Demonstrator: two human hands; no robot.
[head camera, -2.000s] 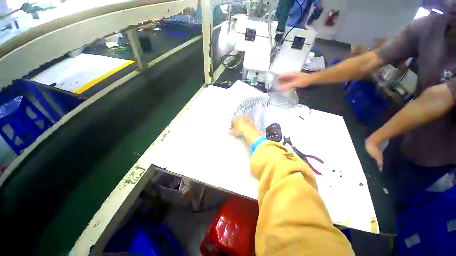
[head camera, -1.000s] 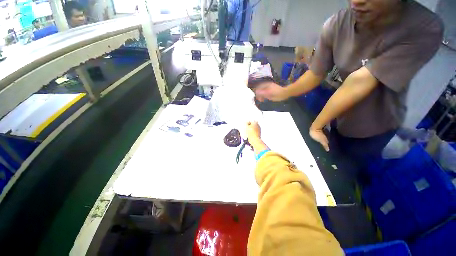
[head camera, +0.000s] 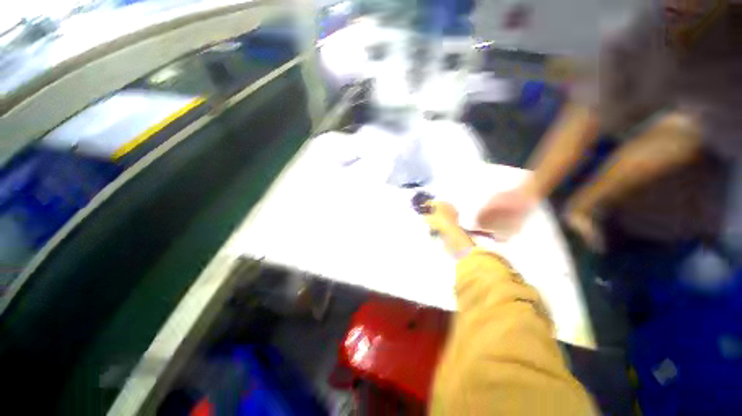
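The frame is badly blurred. My right hand, in a yellow sleeve, reaches over the white table. A dark round coil is at its fingertips; whether the fingers grip it is hidden by blur. A thin dark red handle shows just right of my hand, beside another person's hand. A pale, clear bag-like thing lies behind the coil. My left hand is out of view.
Another person's hand is over the table's right side. White machines stand behind. A red stool or bin is under the front edge. The dark green belt runs left. Blue bins stand right.
My right hand has moved from beside the bag to the coil. The other person's hand has come forward over the table, near mine. The view has shifted and blurred.
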